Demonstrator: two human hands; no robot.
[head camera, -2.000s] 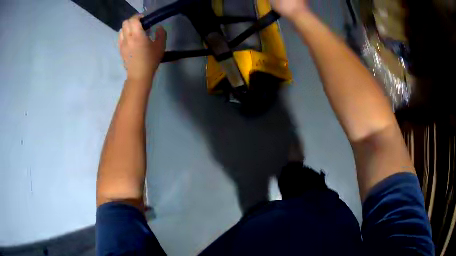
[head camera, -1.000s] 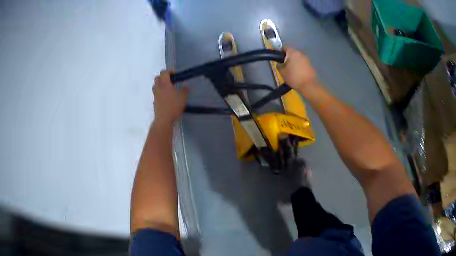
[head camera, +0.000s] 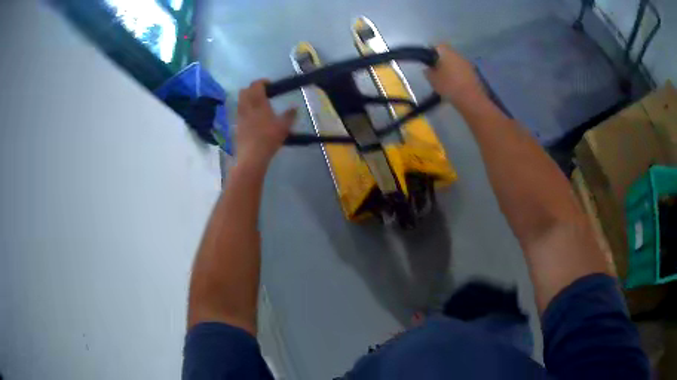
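Observation:
A yellow pallet truck stands on the grey floor in front of me, its two forks pointing away and empty. Its black loop handle is raised toward me. My left hand is on the handle's left end, with the thumb apart from the fingers. My right hand is closed around the handle's right end. Both hands are bare.
A white wall runs along the left. A blue tote stands by the wall's far end. A flatbed trolley is at the upper right. A cardboard carton and a green tote are at the right edge.
The green tote and carton have shifted down and right in view. The blue tote and flatbed trolley show more fully. Both hands remain on the handle.

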